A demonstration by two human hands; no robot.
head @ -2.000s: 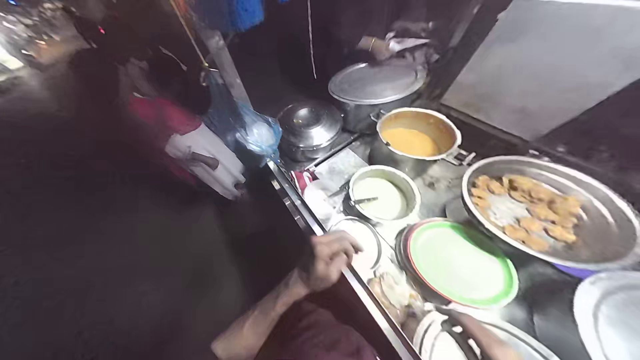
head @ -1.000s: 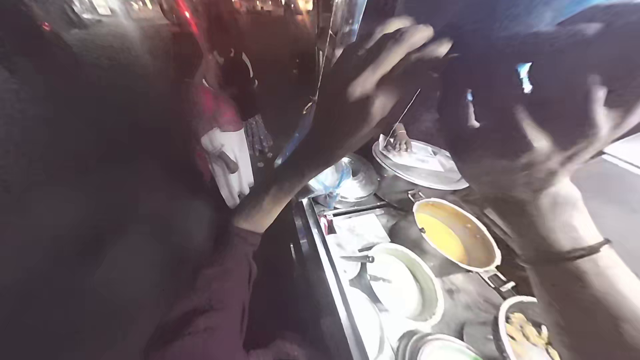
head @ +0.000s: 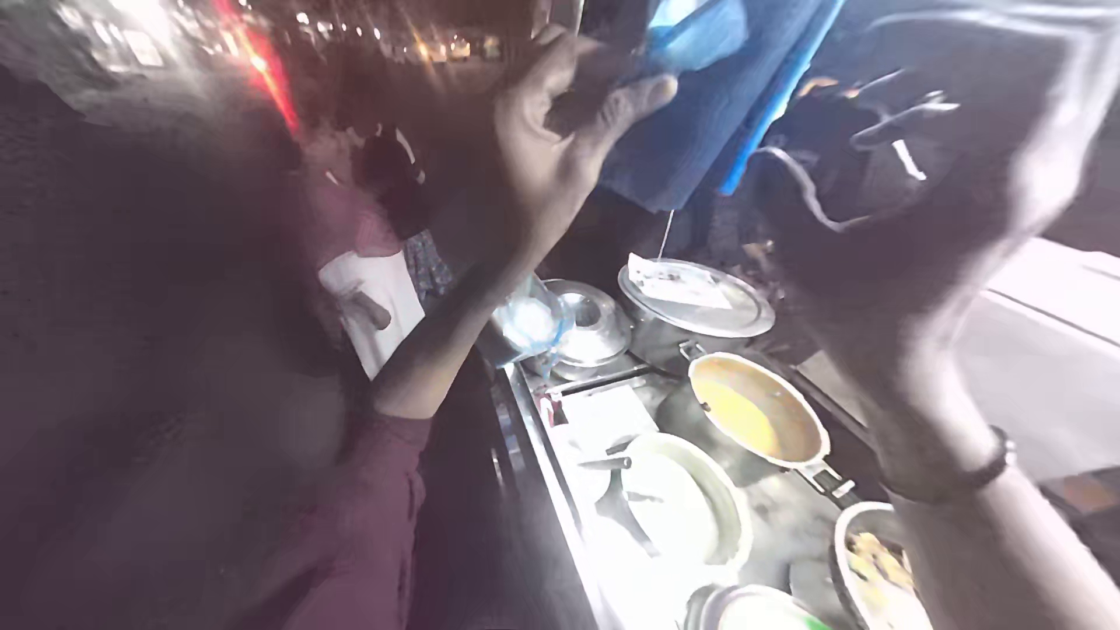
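My left hand [head: 560,131] is raised at the upper middle, fingers curled and thumb apart, beside a blue hanging cloth or bag [head: 691,114]. Whether it grips anything there is unclear. At the upper right, close to the camera, is my right hand [head: 910,201], dark and blurred, with a bracelet [head: 989,464] at the wrist; what its fingers touch cannot be told. Below the hands stand a two-handled pot of yellow-orange liquid [head: 744,420] and a pot of white batter or sauce [head: 678,507] with a utensil handle in it.
A lidded steel pot [head: 591,328] and a large lid with paper on it [head: 700,297] stand at the back. A clear plastic bag [head: 529,324] hangs by the counter edge [head: 560,499]. Fried food [head: 879,560] lies in a pan at lower right. People stand at left.
Both hands have risen from low over the counter to the top of the view. The view has tilted upward. Paper now lies on the large lid, which was bare two seconds ago.
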